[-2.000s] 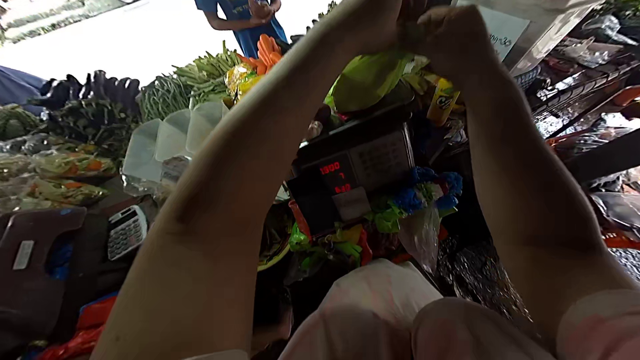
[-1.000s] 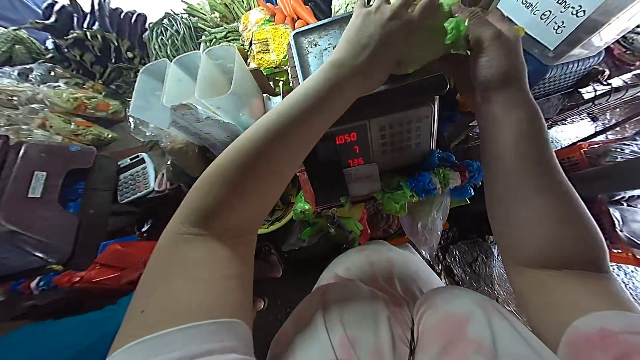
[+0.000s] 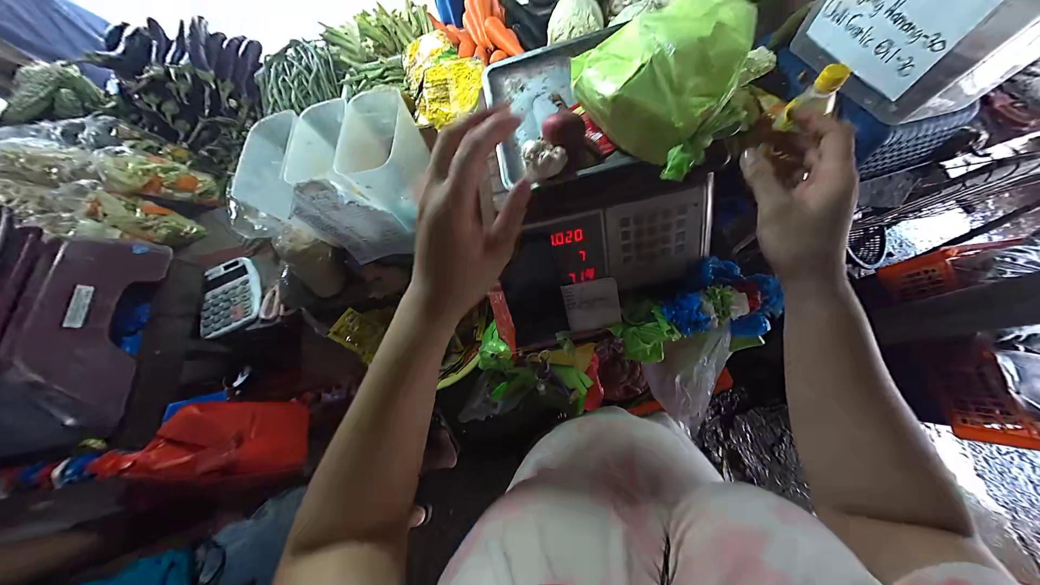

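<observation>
My left hand (image 3: 471, 203), empty with its fingers spread, hovers beside the left edge of the scale's metal tray (image 3: 505, 162). On that tray lie a garlic bulb (image 3: 543, 159), a red onion (image 3: 562, 130), a red packet (image 3: 595, 130) and a green plastic bag (image 3: 666, 73) with leafy stalks poking out. Below it, the digital scale (image 3: 601, 260) shows lit red digits. My right hand (image 3: 800, 183) is right of the tray, near a yellow-capped bottle (image 3: 815, 93); its fingertips overlap the bottle, and whether they grip it I cannot tell.
Clear plastic containers (image 3: 378, 138) stand left of the scale, with a calculator (image 3: 231, 297) farther left. Eggplants (image 3: 179, 65), long beans (image 3: 299, 77) and carrots (image 3: 491, 28) lie behind. A lidded box with a handwritten sign (image 3: 886, 41) is at upper right. Orange crates (image 3: 926, 272) sit at right.
My hands were together over the scale at the green bag and leaves; now they are apart on either side of the tray. The green bag rests on the tray, and the scale's digits have changed.
</observation>
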